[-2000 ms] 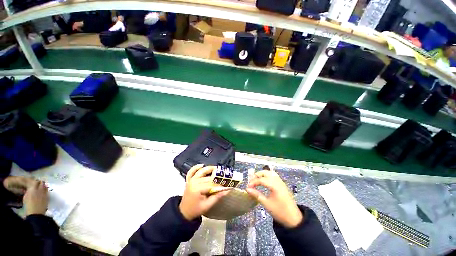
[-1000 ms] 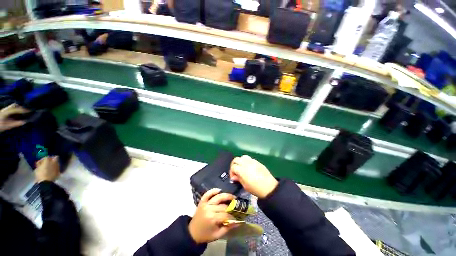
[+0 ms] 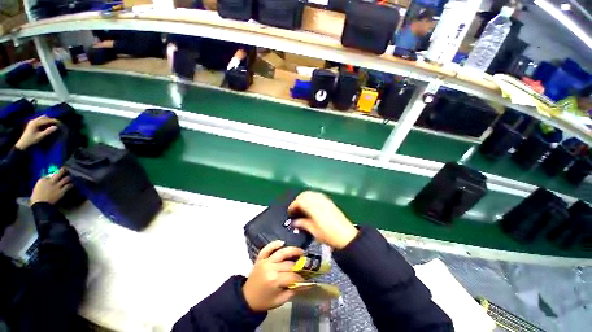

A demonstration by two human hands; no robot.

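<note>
A black bag (image 3: 266, 225) stands on the bench in front of me, at the bench's back edge. My left hand (image 3: 271, 277) is closed on a yellow and white label sheet (image 3: 313, 262) with dark printed squares, its fingertips against the bag's near side. My right hand (image 3: 322, 219) is on the bag's flat face, fingers bent down onto it. A small pale mark shows at its fingertips; whether the fingers pinch a label is hidden.
A green conveyor belt (image 3: 259, 172) runs behind the bench, with black bags at right and a black-and-blue bag (image 3: 150, 131) at left. Another black-and-blue bag (image 3: 115, 185) stands on the bench near a worker's hands (image 3: 52, 186). White paper (image 3: 454, 295) lies at right.
My right hand has moved from beside the label sheet onto the bag's face. My left hand has lowered with the sheet. The neighbour's hands have moved up onto a blue bag.
</note>
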